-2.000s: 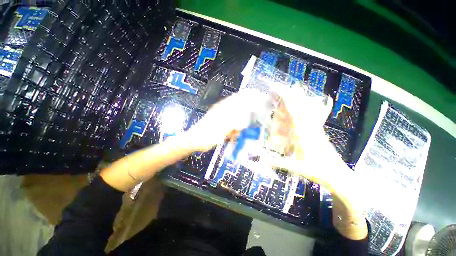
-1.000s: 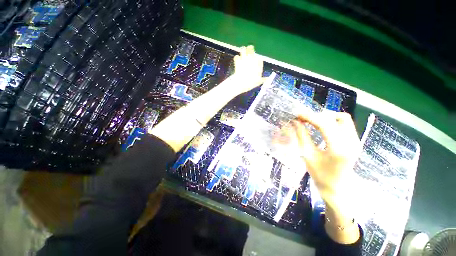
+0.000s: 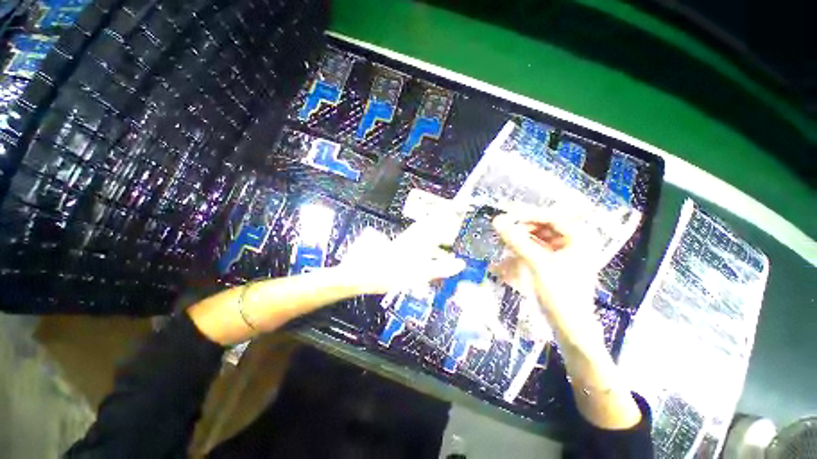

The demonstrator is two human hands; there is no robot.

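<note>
My left hand (image 3: 394, 260), washed out by glare, holds a blue circuit board (image 3: 461, 280) above the black tray (image 3: 470, 121). The board's grey wider end points up. My right hand (image 3: 555, 269) is just right of the board, fingers bent and thumb and fingertips close together at its upper end. Glare hides whether a small piece is between them. A glossy see-through die-cut sheet (image 3: 537, 175) with white edges lies over the tray behind and under my hands.
More blue boards sit in the tray pockets. A tall black tray stack (image 3: 152, 152) stands at left, boards on top. A spare white-edged sheet (image 3: 708, 287) lies right of the tray. A desk fan (image 3: 797, 441) is cut off at lower right. Brown cardboard shows below the bench.
My left hand has come back from the tray's far edge and now holds a blue board. A third board shows in the far row there. My right hand has moved slightly left to the held board.
</note>
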